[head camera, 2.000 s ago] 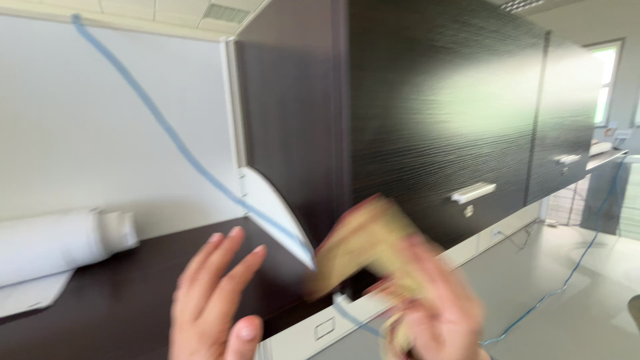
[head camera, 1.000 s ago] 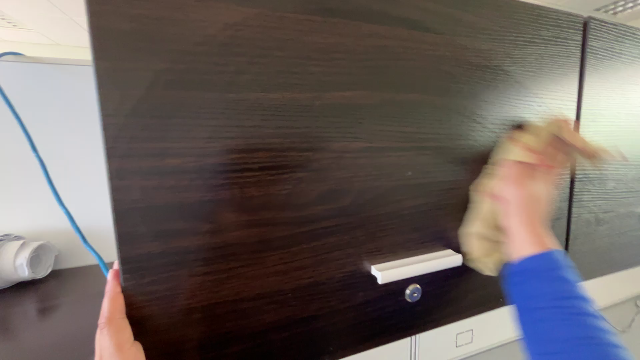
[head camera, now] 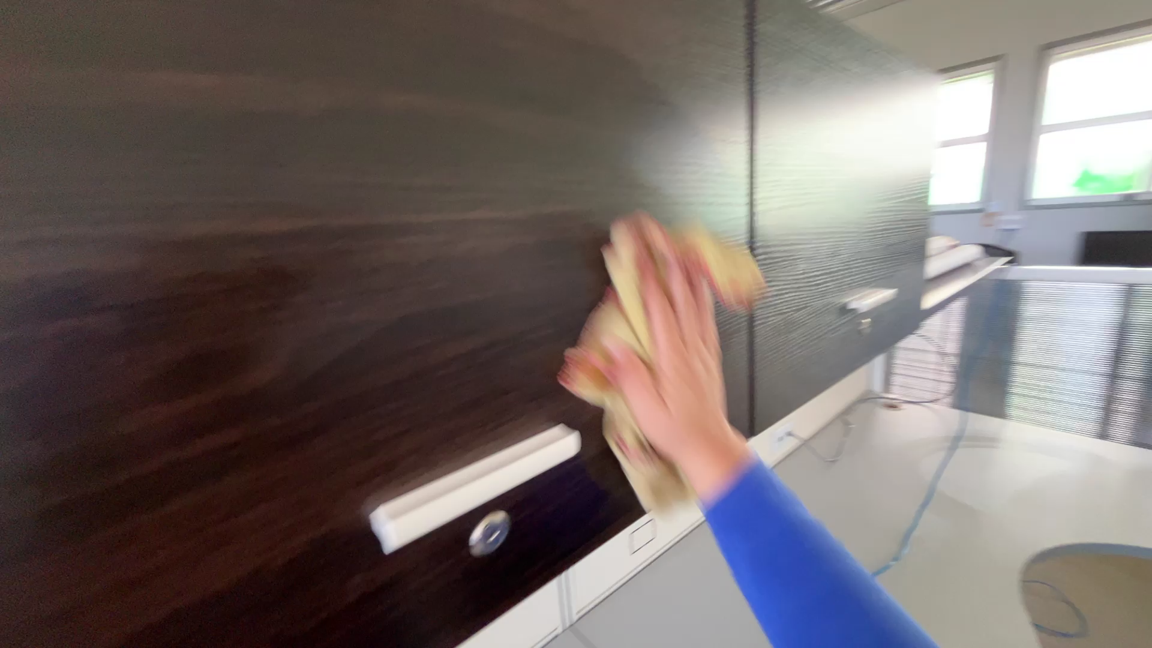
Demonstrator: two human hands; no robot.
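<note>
My right hand (head camera: 670, 378), in a blue sleeve, presses a crumpled yellowish cloth (head camera: 630, 441) flat against a dark wood-grain cabinet door (head camera: 315, 270). Hand and cloth are blurred, and the cloth sticks out around the fingers. They are near the right edge of this door, just left of the gap beside a second door (head camera: 837, 207). Below and left of the hand are a pale bar handle (head camera: 477, 486) and a round metal lock (head camera: 490, 533). My left hand is out of view.
Under the cabinet runs a white panel with a rectangular outlet cover (head camera: 642, 535). A pale desk (head camera: 972, 486) spreads at the lower right, with a blue cable (head camera: 931, 504) lying across it. Windows (head camera: 1093, 126) stand behind, and rolled material (head camera: 952, 256) rests on a far ledge.
The view has swung right since a second ago. My left hand, then at the door's left edge, has gone out of view. My right hand still has the cloth on the door.
</note>
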